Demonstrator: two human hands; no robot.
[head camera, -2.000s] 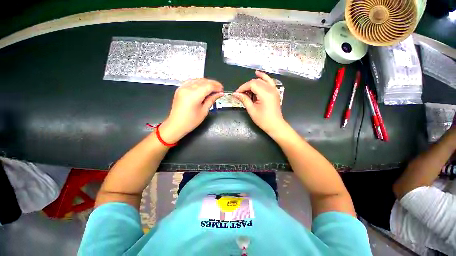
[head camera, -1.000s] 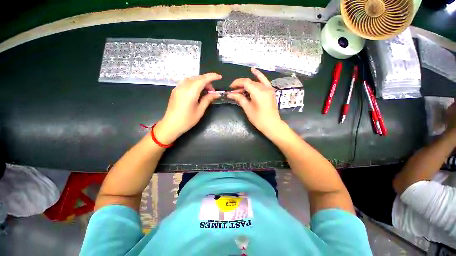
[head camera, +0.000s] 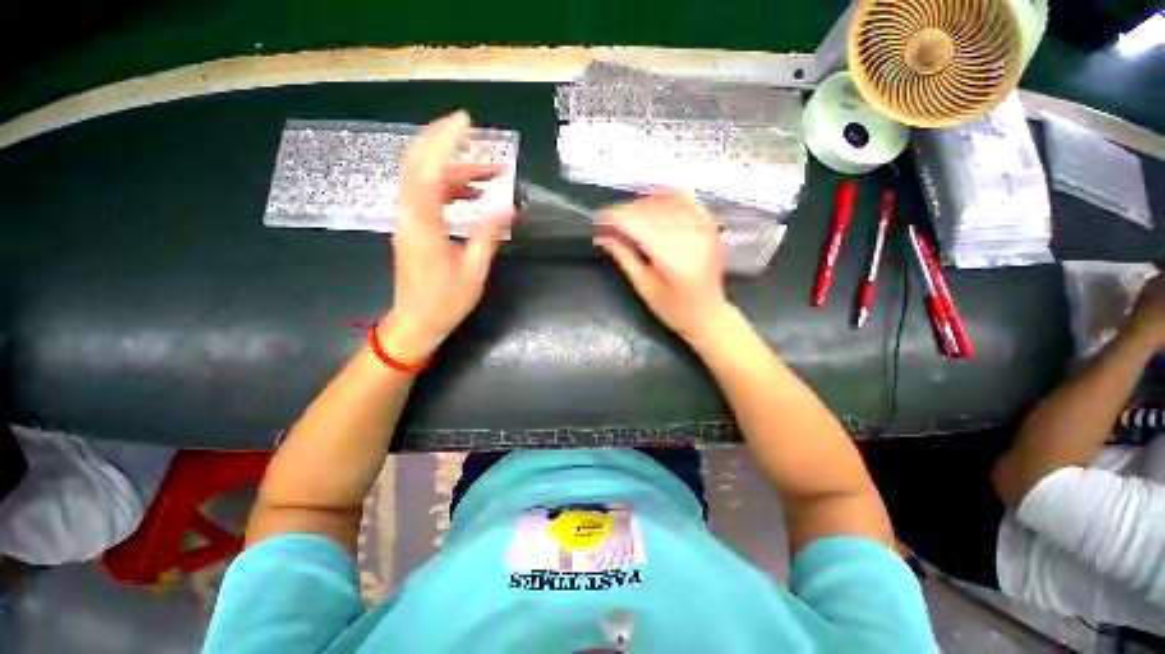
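Note:
My right hand (head camera: 667, 256) pinches one end of a thin, blurred panel strip (head camera: 558, 205) that points left toward my left hand. My left hand (head camera: 441, 236) is blurred, its fingers apart, over the right part of a flat silvery panel pack (head camera: 335, 175). No thing shows in my left hand. A silvery patterned panel stack (head camera: 684, 138) with uneven edges lies beyond my right hand. A greyish panel piece (head camera: 754, 240) lies just right of my right hand, partly hidden by it.
A small desk fan (head camera: 930, 58) stands at the back right. Plastic-wrapped bundles (head camera: 990, 185) lie beside it. Red pens (head camera: 836, 243) and a thin dark cable (head camera: 899, 319) lie right of my hand. A neighbour's arm (head camera: 1086, 383) is at the right edge.
My left hand has come away from my right hand, moving left and up with its fingers spread. The strip, earlier between both hands' fingertips, now extends from my right hand.

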